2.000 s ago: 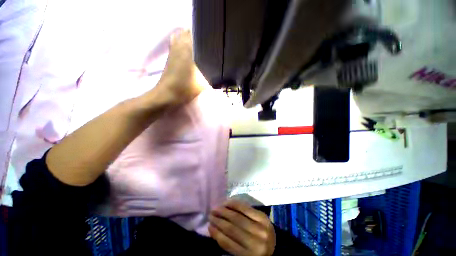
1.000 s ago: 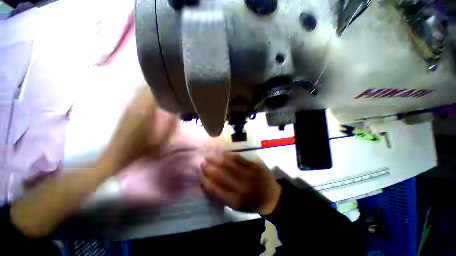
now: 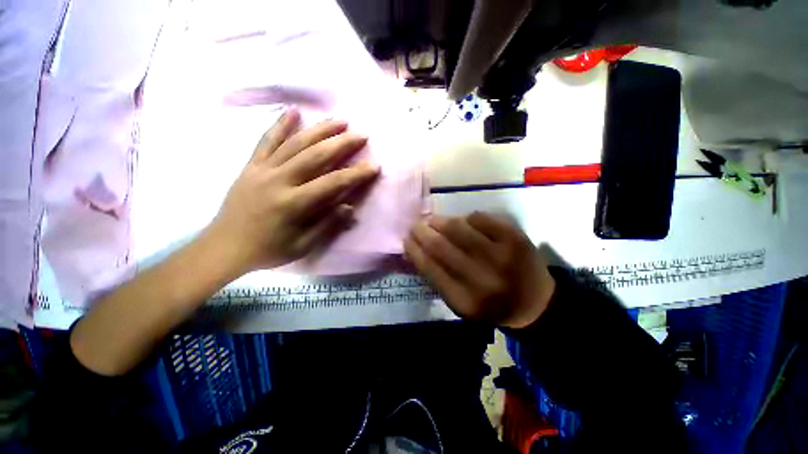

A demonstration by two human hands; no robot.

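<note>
A pale pink fabric panel (image 3: 390, 213) lies on the white table, left of and below the sewing machine's needle area. My left hand (image 3: 297, 195) lies on the panel with its fingers spread, palm down. My right hand (image 3: 474, 266) pinches the panel's right edge near the front, fingertips together. The presser foot area (image 3: 423, 82) is beyond the panel under the dark machine head (image 3: 567, 35). The panel's upper part is washed out by the lamp light.
A black smartphone (image 3: 640, 151), a red bar (image 3: 563, 174), green snips (image 3: 740, 173) and red scissors handles (image 3: 589, 59) lie to the right. Stacked pink pieces (image 3: 84, 177) lie at left. A ruler scale (image 3: 682, 266) runs along the front edge. Blue crates (image 3: 217, 377) are below.
The panel no longer hangs over the front edge. My left hand has settled flat on it, and my right hand is at its right edge. The camera view has shifted.
</note>
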